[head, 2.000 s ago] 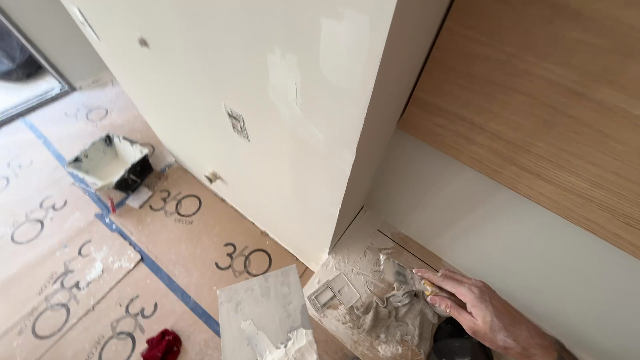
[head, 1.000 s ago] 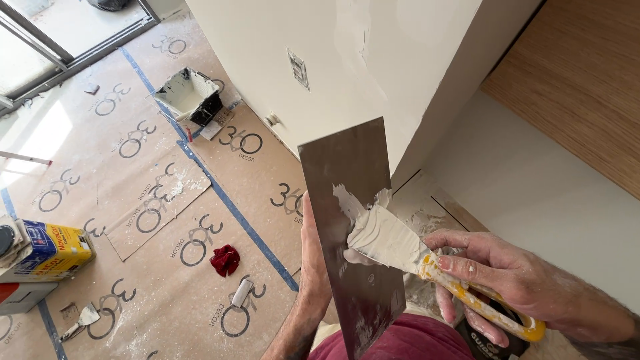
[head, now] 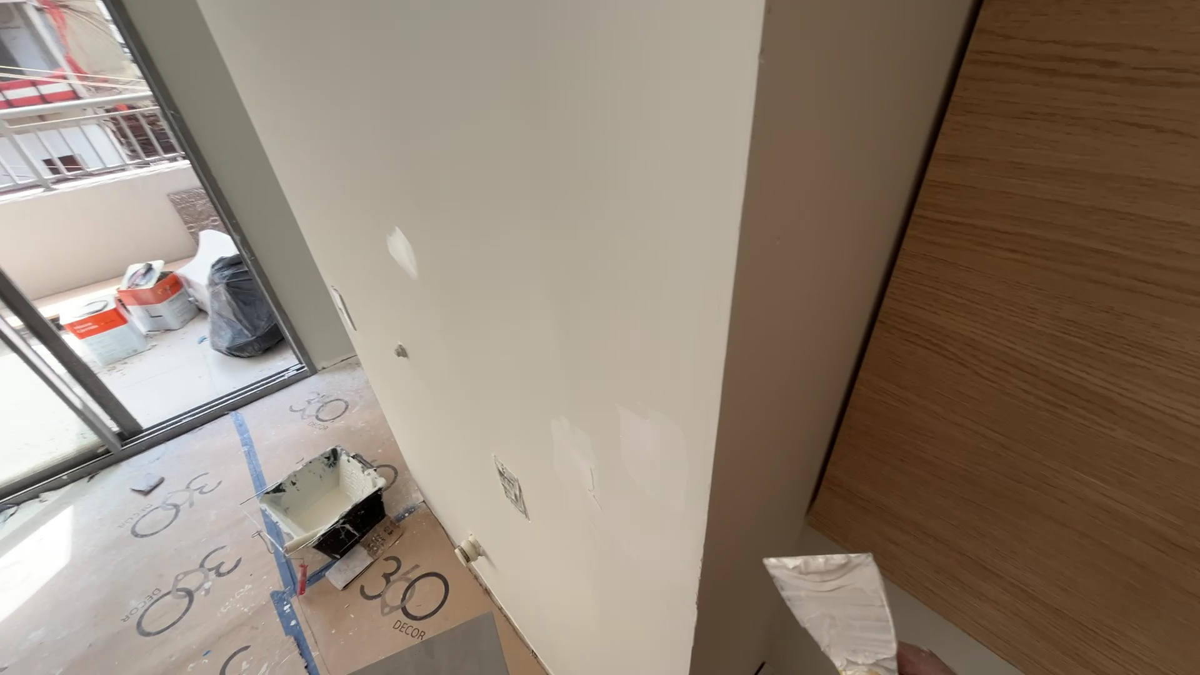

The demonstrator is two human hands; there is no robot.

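Observation:
At the lower right a putty knife (head: 834,605) stands blade up, its blade coated with off-white filler. Only a fingertip or two of my right hand (head: 921,659) show beside the blade's base, holding the knife; its handle is out of frame. The corner of a flat steel plate (head: 450,652) shows at the bottom edge, and my left hand is out of view. Ahead rises a pale painted wall (head: 562,234) with an outer corner. Filler patches (head: 401,251) mark it, some of them low near the corner.
A black paint bucket (head: 328,502) with cream paint stands on the printed floor covering (head: 187,562), near the wall's foot. A wall box (head: 511,487) and a pipe fitting (head: 468,549) sit low on the wall. A wood panel (head: 1031,328) is at right, a sliding door frame (head: 211,412) at left.
The view has swung up toward the wall. My right hand and the knife have moved apart from the steel plate, whose face the blade was over one second ago. My left hand has left the view.

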